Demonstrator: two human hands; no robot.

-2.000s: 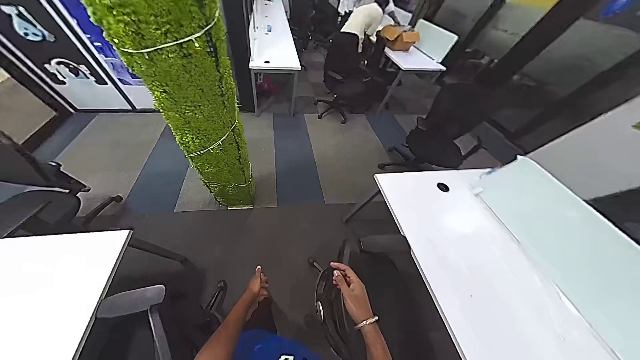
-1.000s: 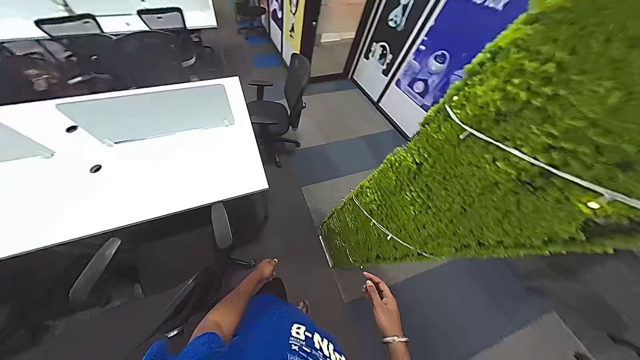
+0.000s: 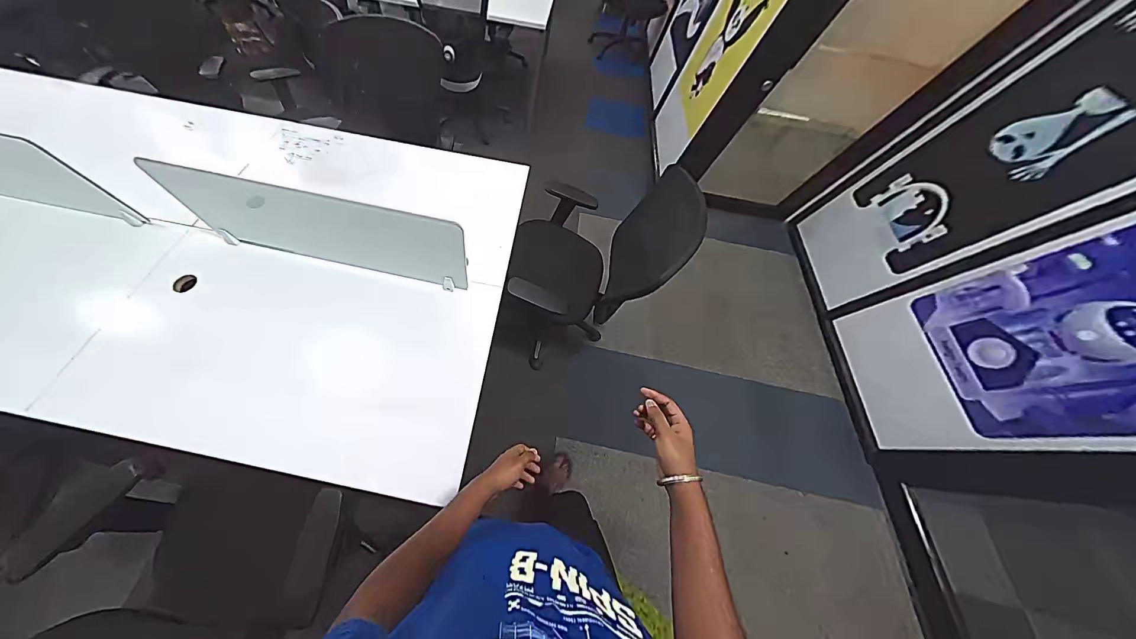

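My left hand (image 3: pixel 513 468) hangs just off the near right corner of a white desk (image 3: pixel 390 382), its fingers loosely curled and nothing seen in them. My right hand (image 3: pixel 667 422), with a metal bangle at the wrist, is raised over the striped carpet (image 3: pixel 728 408); its fingers are partly bent and I see no object in it. Both hands are apart from the desk. Beyond them, at the desk's right end, a black office chair (image 3: pixel 652 231) stands turned sideways. A bare foot (image 3: pixel 559 470) shows beside my left hand.
Frosted desk dividers (image 3: pixel 328 217) stand on the white desk. More black chairs (image 3: pixel 382 67) are behind it, and one chair (image 3: pixel 240 550) is at its near side. A wall with printed panels (image 3: pixel 1047 346) runs along the right. Green artificial foliage (image 3: pixel 646 612) shows at the bottom.
The view has swung far to the left. The foliage-covered pillar, large in the earlier frames, now shows only as a strip at the bottom. Both hands stay in front of me.
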